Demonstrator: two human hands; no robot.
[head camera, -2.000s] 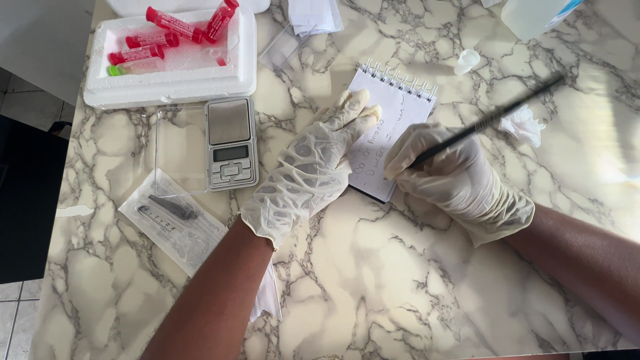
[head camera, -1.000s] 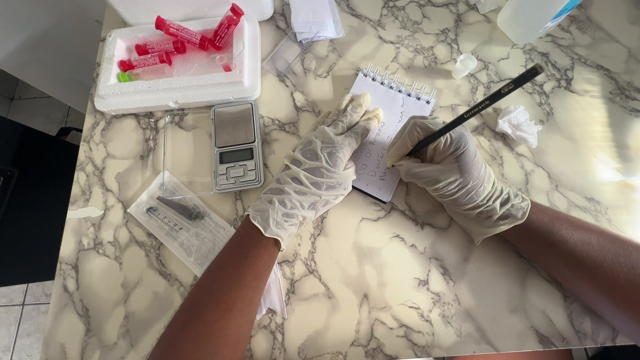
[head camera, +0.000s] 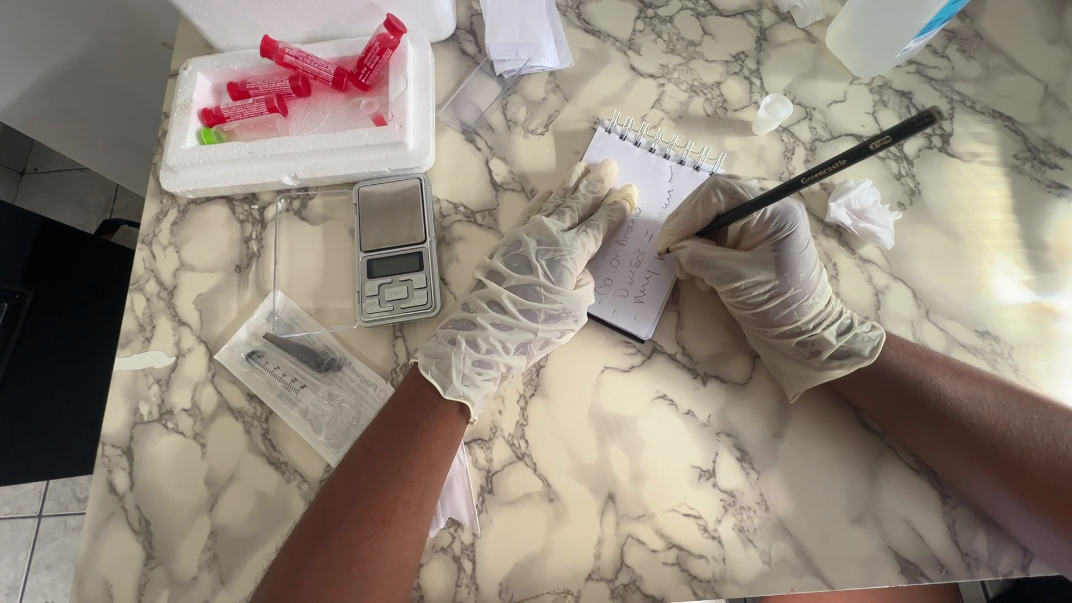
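My left hand (head camera: 536, 289), in a pale translucent glove, rests with its fingers flat on a spiral-bound notepad (head camera: 641, 180). The page bears handwriting. My right hand (head camera: 762, 268), gloved the same way, grips a black pencil (head camera: 825, 172) slanting up to the right; its tip is hidden by the fingers at the page's right side. Left of my left hand lies a silver digital pocket scale (head camera: 395, 249), beside a clear plastic cover (head camera: 314, 260). A syringe in a sealed pouch (head camera: 306, 377) lies below the scale, partly behind my left forearm.
A white foam box (head camera: 297, 170) at the upper left holds several red-capped tubes (head camera: 303, 63) and a green cap. Folded white papers (head camera: 523, 33) and a clear plastic piece (head camera: 477, 96) lie near it. A small translucent cup (head camera: 772, 113), crumpled tissue (head camera: 863, 211) and a bottle (head camera: 879, 33) are at the right.
The pencil has tilted between the frames, and my right hand has shifted slightly over the page. My left hand stays on the notepad.
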